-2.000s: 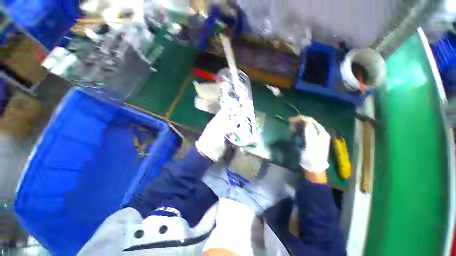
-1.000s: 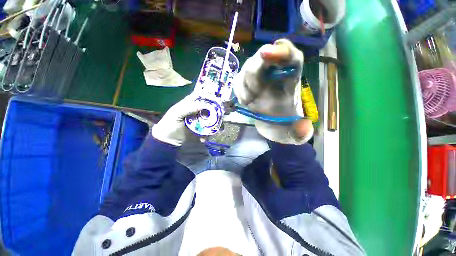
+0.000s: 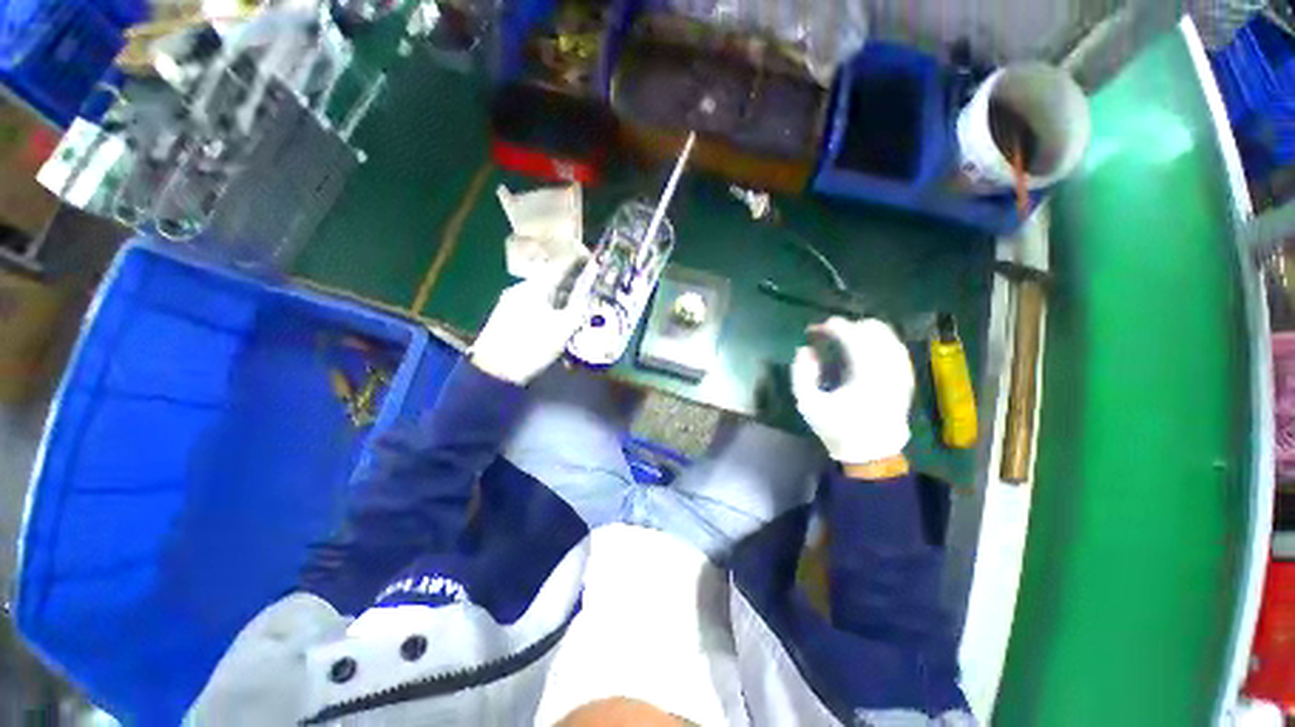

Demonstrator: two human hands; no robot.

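Note:
My left hand (image 3: 533,330), in a white glove, holds the long rounded lock panel (image 3: 602,324) by its side, open back up. A thin white rod (image 3: 672,192) sticks out of the panel away from me. Just right of it, a silver-grey metal block (image 3: 685,324) lies on the mat with a small pale gold part on top. My right hand (image 3: 856,391), gloved, is curled over the mat at the right; a dark patch shows between thumb and fingers, and I cannot tell if it holds anything. Thin dark pliers (image 3: 812,298) lie open beyond it.
A yellow-handled tool (image 3: 954,391) lies right of my right hand. A wooden-handled hammer (image 3: 1023,384) lies along the green conveyor (image 3: 1136,426). A white bucket (image 3: 983,135) and blue bin (image 3: 835,178) stand at the back. A crumpled wipe (image 3: 544,213) lies behind my left hand; a blue tote (image 3: 107,469) is left.
My right hand has moved away from the panel to the right. The blue-handled pliers that were at it a second ago now appear on the mat. My left hand still holds the panel.

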